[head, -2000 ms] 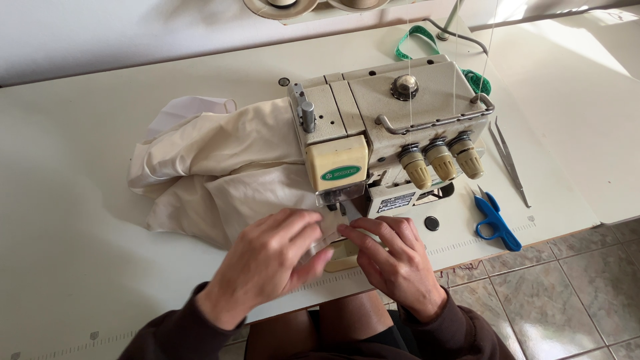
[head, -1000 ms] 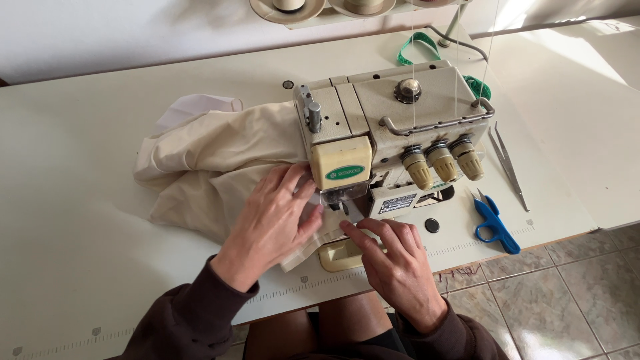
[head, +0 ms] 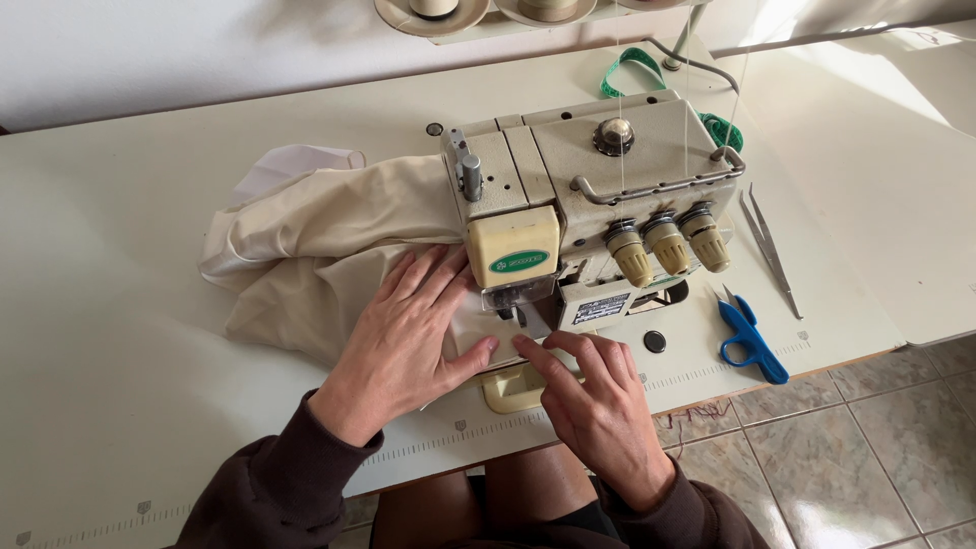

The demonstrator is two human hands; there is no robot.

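Cream fabric (head: pixel 305 282) lies bunched on the left of an overlock sewing machine (head: pixel 618 152), its near edge reaching below the presser foot (head: pixel 520 316). My left hand (head: pixel 404 335) rests flat on the fabric with fingers spread, fingertips beside the machine's yellowed head cover and thumb toward the near edge. My right hand (head: pixel 595 381) is bent at the front of the foot, its index fingertip touching the fabric's edge near my left thumb. Nothing is seen gripped in either hand. A whitish fabric piece (head: pixel 293 164) shows behind the cream cloth.
Blue thread snips (head: pixel 751 339) and metal tweezers (head: pixel 770 255) lie right of the machine. A green tape measure (head: pixel 633 65) is behind it. Threads run down from above to the tension knobs (head: pixel 667 248). A cream tray (head: pixel 512 389) sits under the fabric's near edge; the table's front edge carries a printed ruler.
Two seconds ago my left hand was raised near the foot; it has moved left and lies flat on the fabric. My right hand has stayed near the foot.
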